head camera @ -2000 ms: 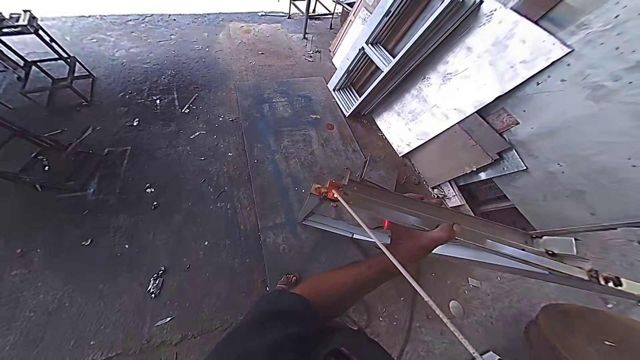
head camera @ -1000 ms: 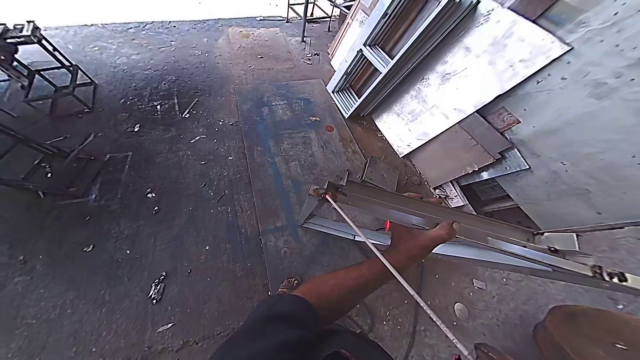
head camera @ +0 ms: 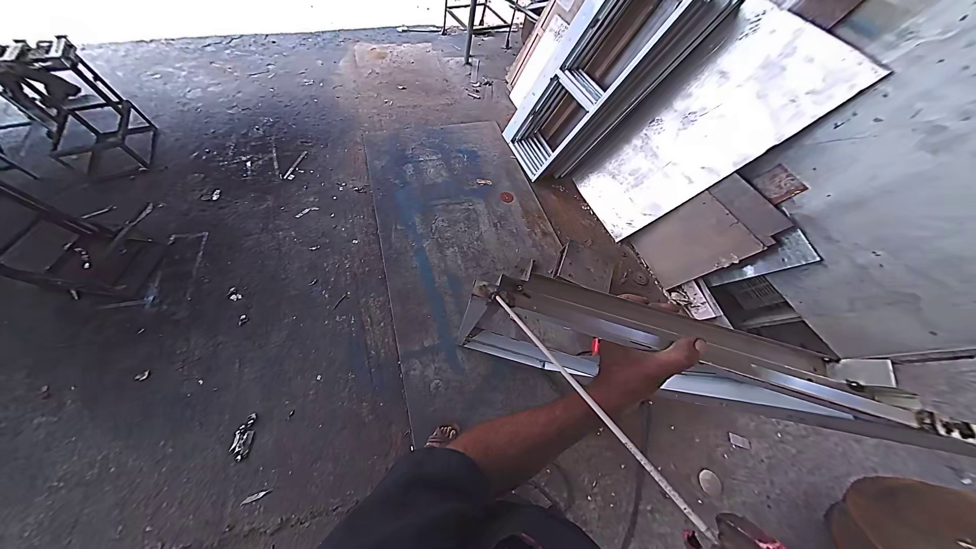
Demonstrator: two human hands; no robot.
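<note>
My left hand point(head camera: 640, 370) grips a long metal frame point(head camera: 595, 309), its thumb on the near side and fingertips showing beyond the far rail. The frame lies at a slant from the centre to the right edge. A thin pale rod, seemingly a welding electrode point(head camera: 602, 415), has its tip at the frame's left corner. The rod's lower end meets a dark and red thing point(head camera: 743, 531), perhaps an electrode holder, cut off by the bottom edge. My right hand cannot be made out. A small red thing point(head camera: 595, 346) shows beside my left hand.
Metal stands point(head camera: 107, 126) are at the left. Window-like metal frames point(head camera: 587, 84) and a pale sheet point(head camera: 709, 114) lean at the upper right, with smaller panels point(head camera: 698, 240) below. A flat plate point(head camera: 457, 206) lies on the floor. A brown rounded object point(head camera: 903, 515) is at lower right; cable lies nearby.
The orange glow around the rod's tip and the frame's corner, seen two seconds ago, is gone. My left hand has stayed on the frame.
</note>
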